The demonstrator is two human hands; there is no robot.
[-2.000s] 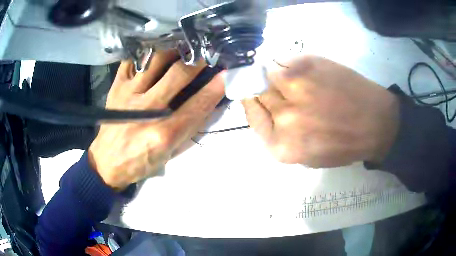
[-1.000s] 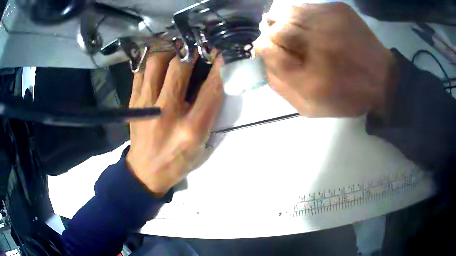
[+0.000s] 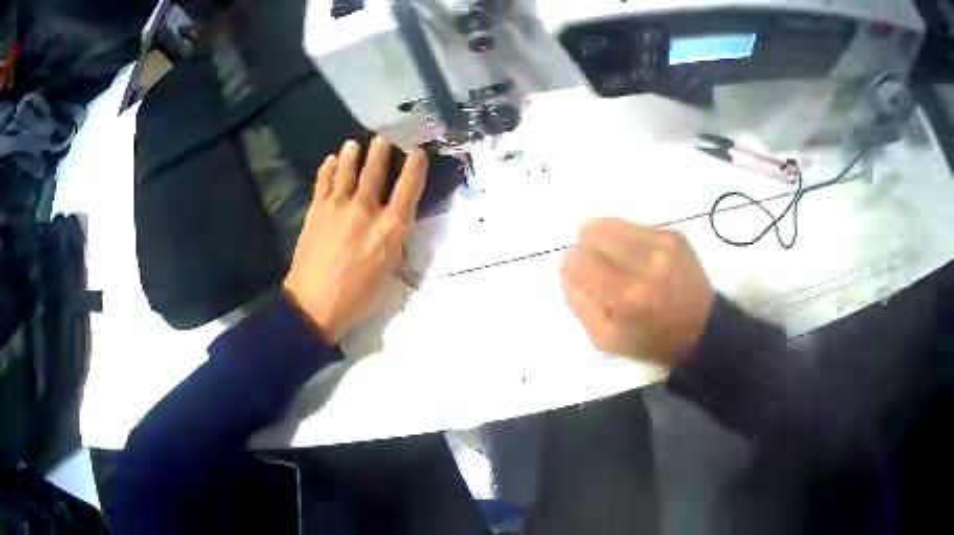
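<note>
A black bag panel point(image 3: 199, 188) with faint camouflage strips lies on the white table left of and under the sewing machine head point(image 3: 366, 52). My left hand point(image 3: 356, 230) rests flat on the panel's right edge, fingers spread, fingertips near the needle area point(image 3: 466, 157). My right hand point(image 3: 633, 293) is curled and blurred above the table, right of the needle and apart from the panel. Whether it holds something small cannot be seen.
The control panel with a blue display point(image 3: 711, 48) is at the upper right. A looped black cord point(image 3: 748, 242) and a small pinkish tool point(image 3: 762, 160) lie at the right. A ruler scale is printed near the table's point(image 3: 471, 402) front edge.
The view has pulled back and shows more of the table and machine. My right hand has moved away from the needle area towards the front. My left hand stays on the panel.
</note>
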